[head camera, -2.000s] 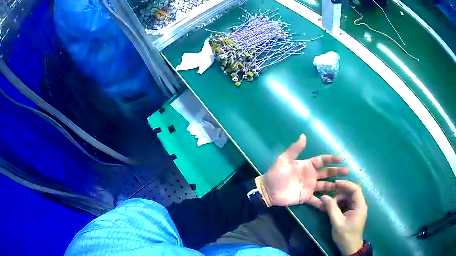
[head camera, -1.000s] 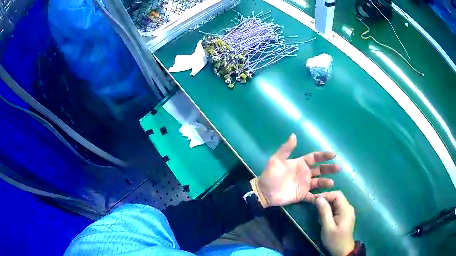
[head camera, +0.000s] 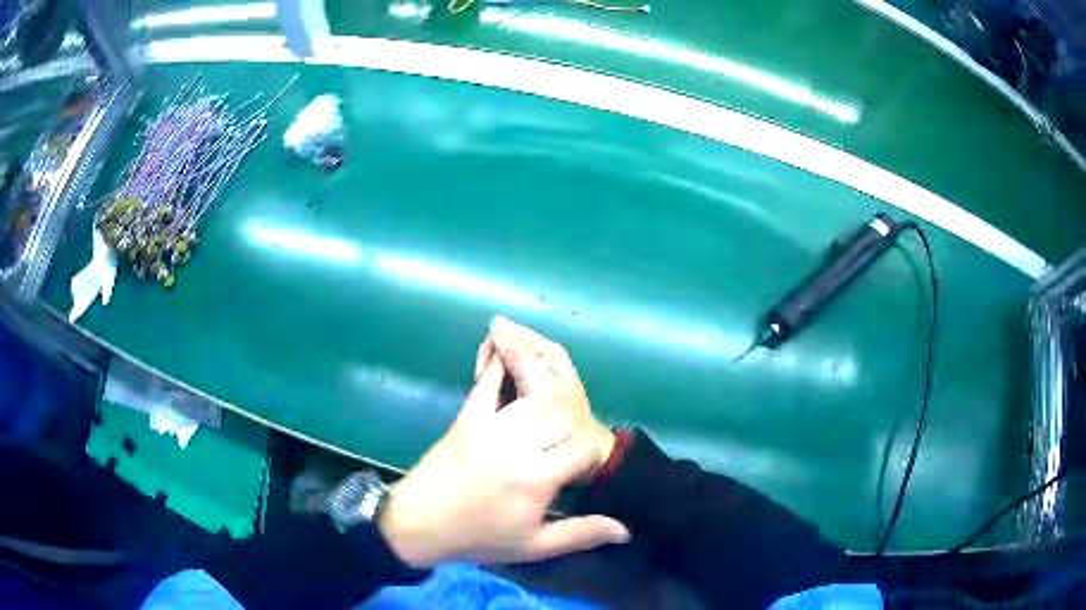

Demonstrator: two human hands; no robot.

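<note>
My left hand [head camera: 459,495], with a watch at the wrist, is low at the front edge of the green bench. Its thumb points right, away from the fingers, which are partly hidden against my right hand. No held thing shows in it. My right hand [head camera: 550,411], with a red band at the wrist, overlaps it. Its fingertips come together above the bench; whether they pinch something small cannot be seen. A black electric screwdriver [head camera: 830,282] lies at the right, bit towards the lower left. A bundle of pale purple wires [head camera: 179,161] with yellow-brown ends lies at the far left.
A crumpled clear-whitish bag [head camera: 316,129] lies right of the bundle. White scrap [head camera: 93,277] sits at the left edge. A black cord [head camera: 932,358] loops down right. A white rail [head camera: 619,105] crosses behind. A green bin [head camera: 179,471] is below the bench edge.
The view has swung right, bringing the whole screwdriver into view. My left hand was palm up with fingers spread; now its back shows and my right hand overlaps it.
</note>
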